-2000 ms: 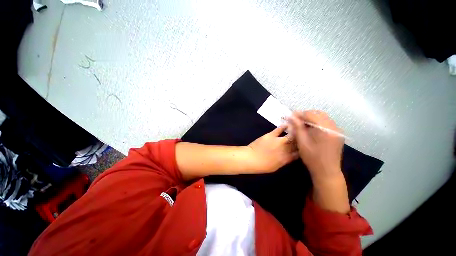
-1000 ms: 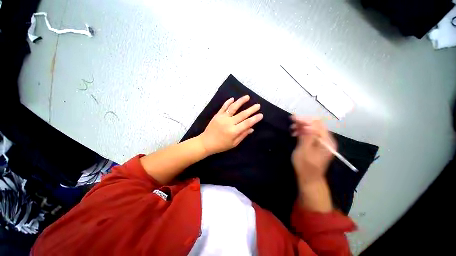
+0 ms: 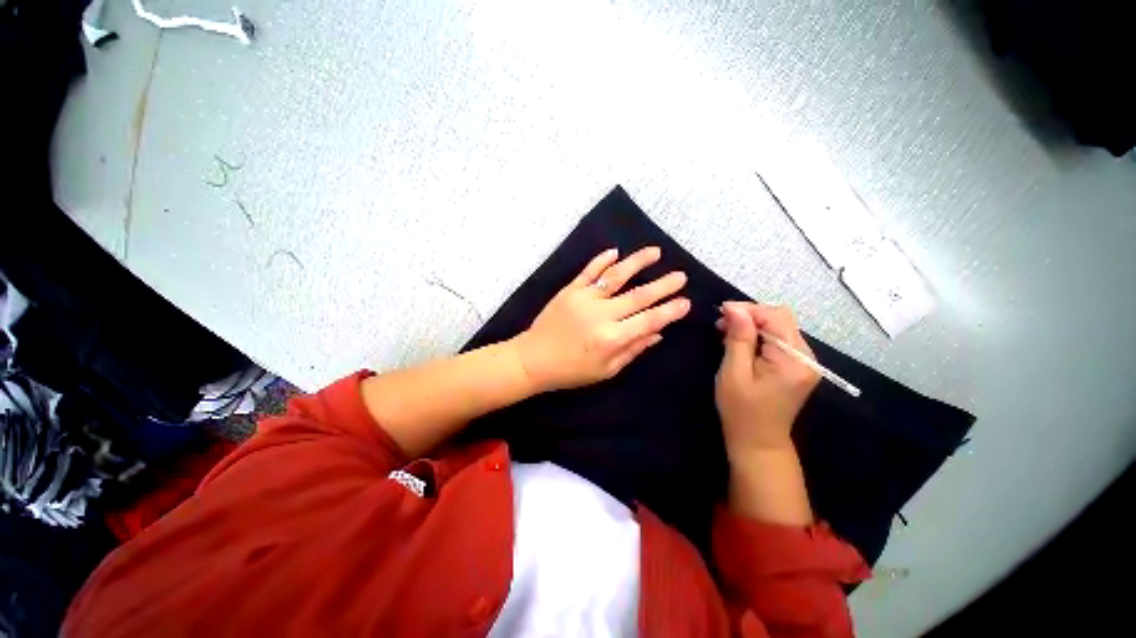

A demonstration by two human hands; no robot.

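Note:
A black garment piece [image 3: 872,449] lies flat on the pale table in front of me, one corner pointing away. My left hand [image 3: 607,322] rests flat on its left part, fingers spread, holding nothing. My right hand [image 3: 766,374] holds a thin whitish pencil [image 3: 820,368] near the garment's far edge. The pencil's tip is at the fingertips, over the black cloth; whether it touches cannot be told. A white card template [image 3: 850,249] with a notch on its near edge lies on the table beyond the garment, untouched.
The table [image 3: 374,162] has dark thread ends [image 3: 284,258] at left and a wavy white tape scrap [image 3: 193,21] at far left. A black cloth heap [image 3: 1071,75] is at far right. Striped pieces [image 3: 50,455] lie below the left table edge.
The template has left the garment and lies on the table beyond it. My left hand has moved left from the template and lies flat on the cloth. My right hand still holds the pencil.

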